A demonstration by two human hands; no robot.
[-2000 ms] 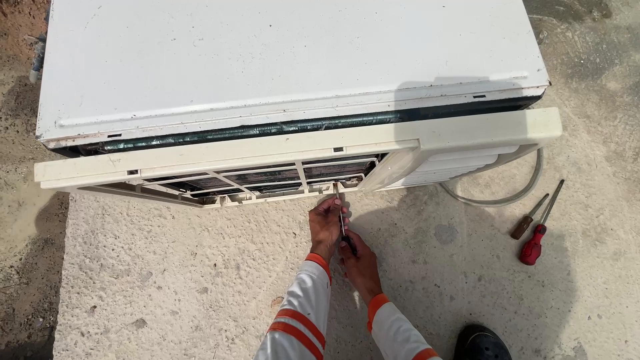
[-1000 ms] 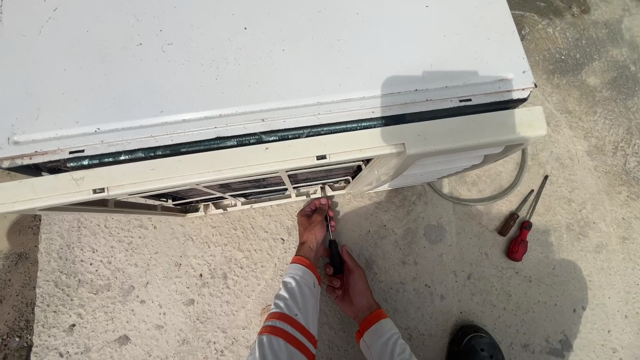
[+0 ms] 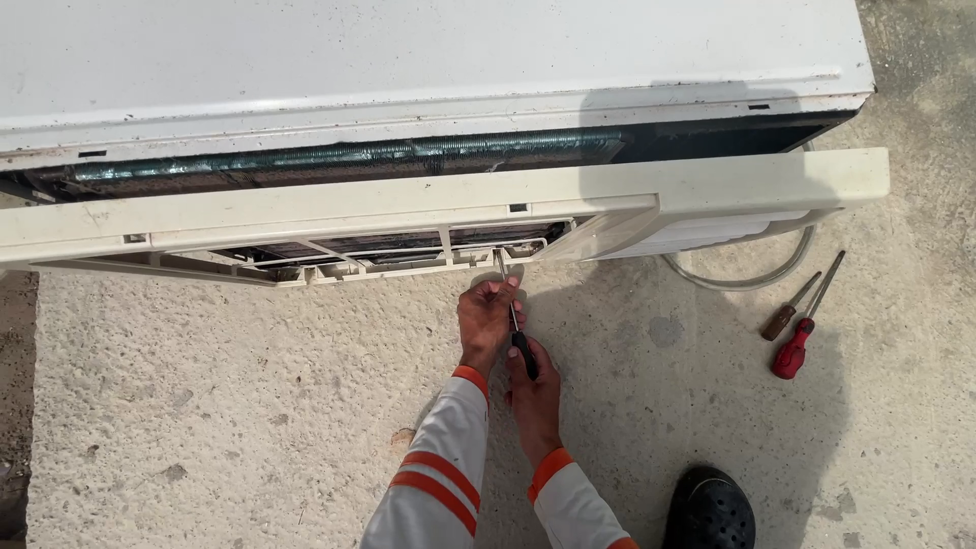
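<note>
A window air conditioner lies on concrete, with its white metal casing (image 3: 427, 61) at the top and its cream plastic front panel (image 3: 366, 191) standing off from the casing. Finned coil (image 3: 351, 152) shows in the gap between them. My right hand (image 3: 534, 393) holds the black handle of a screwdriver (image 3: 524, 354). The fingers of my left hand (image 3: 488, 316) close around its metal shaft, nearer the tip. That tip reaches the lower edge of the panel's grille frame (image 3: 404, 259); the exact spot it touches is too small to tell.
Right of my hands, a screwdriver with a red handle (image 3: 793, 351) lies beside a smaller one with a brown handle (image 3: 778, 322). A grey cable (image 3: 732, 285) loops out from under the panel's right end. A black perforated shoe (image 3: 711, 511) is at the bottom right.
The view has shifted and come closer to the panel. Both hands stay on the screwdriver at the grille frame's lower edge. More of the coil shows in the gap than before.
</note>
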